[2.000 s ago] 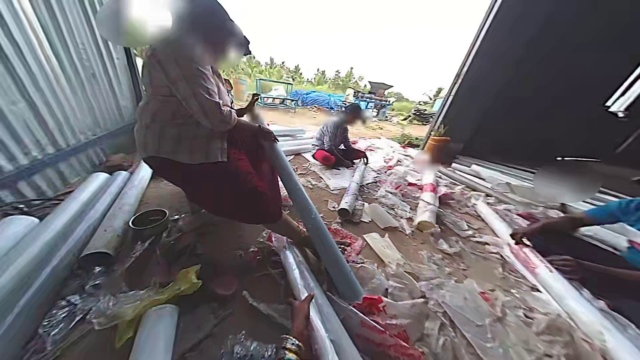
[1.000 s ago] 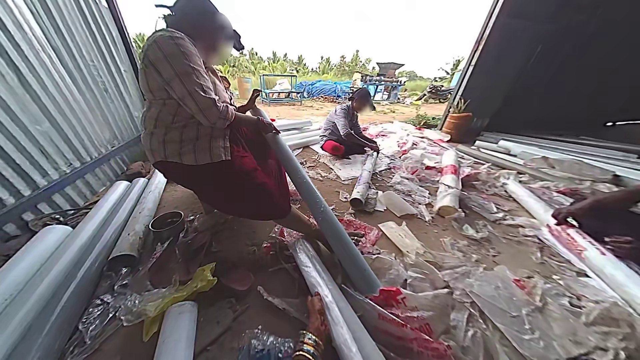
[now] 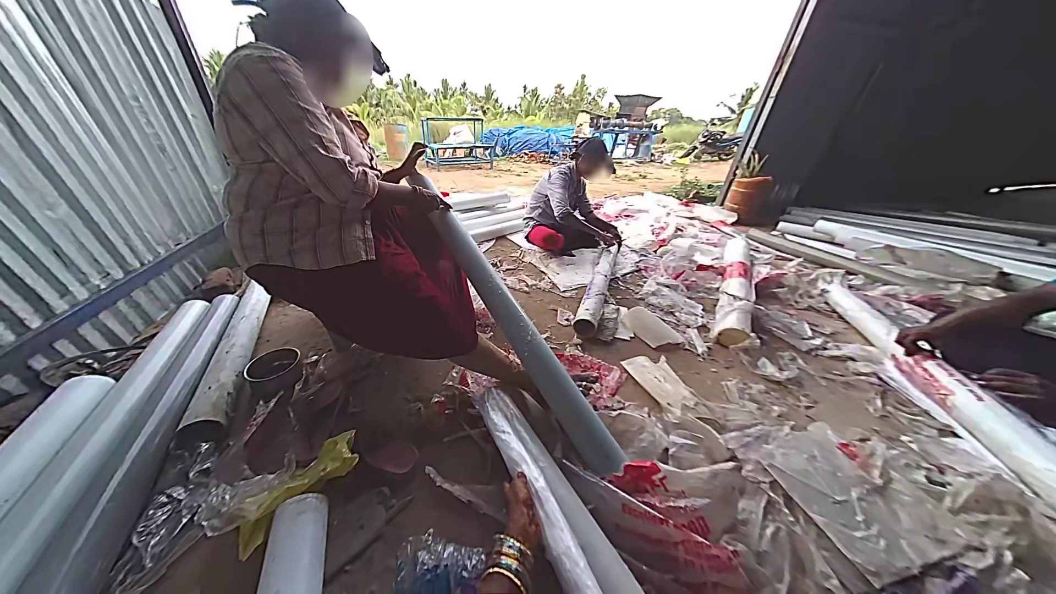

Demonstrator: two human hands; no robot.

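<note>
My left hand, with bangles at the wrist, is against the left side of a pipe wrapped in clear plastic film. Its fingers curl at the pipe's edge and are partly hidden. A second pale pipe lies along the right of the wrapped one. My right hand is not in view. Just beyond, a bare grey pipe leans with its lower end on the ground, and a person in a checked shirt holds its upper part. Crumpled plastic wrap with red print lies to the right of the pipes.
White pipes lie at left by a corrugated metal wall, near a round dark container and a yellow plastic bag. Another person sits with a wrapped pipe. At right, a co-worker's hands are on a pipe. Plastic scraps cover the ground.
The view has shifted, so the pipes and people sit differently in the frame. My left hand stays at the wrapped pipe. The co-worker's blue sleeve at right, seen earlier, is now out of view.
</note>
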